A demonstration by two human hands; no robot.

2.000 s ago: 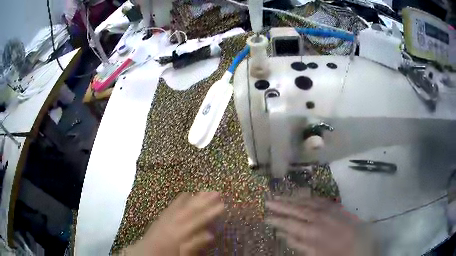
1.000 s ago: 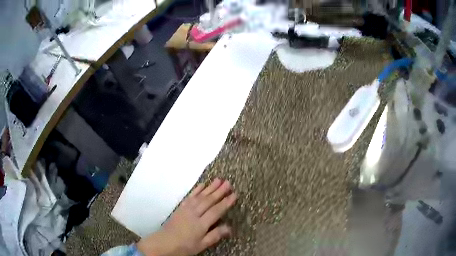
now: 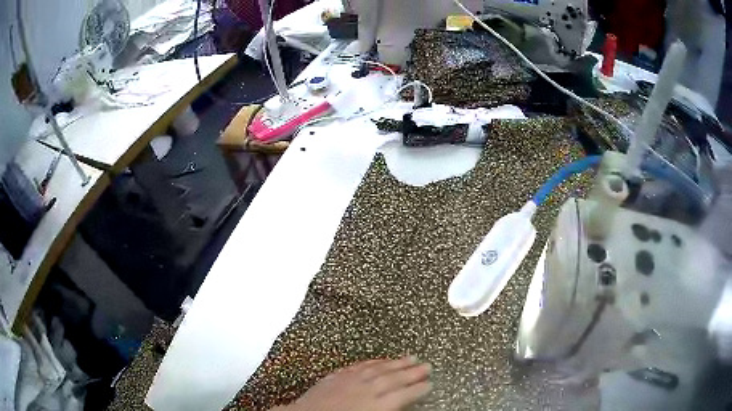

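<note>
A dark garment panel (image 3: 393, 265) with small tan-gold print lies over the white table, with a curved cut edge at its far end. My left hand (image 3: 365, 389) lies flat on the panel at the bottom edge of the view, partly cut off, palm down with nothing gripped. My right hand is not in view. The white-cream machine head (image 3: 626, 281) stands at the right, over the panel's right side. Its needle area is blurred. A white oval LED lamp (image 3: 492, 258) on a blue flexible neck hangs above the panel, left of the head.
Narrow dark and white trims (image 3: 437, 132) lie at the table's far edge. A folded stack of the same print (image 3: 465, 68) is behind them. A pink-red power strip (image 3: 289, 122) is at the far left corner. Another table (image 3: 144, 120) stands at the left across a dark gap.
The view swung left, then tilted up and partly back. Two seconds ago both hands were on the panel; now only my left shows. It stays on the cloth, lower in view than one second ago.
</note>
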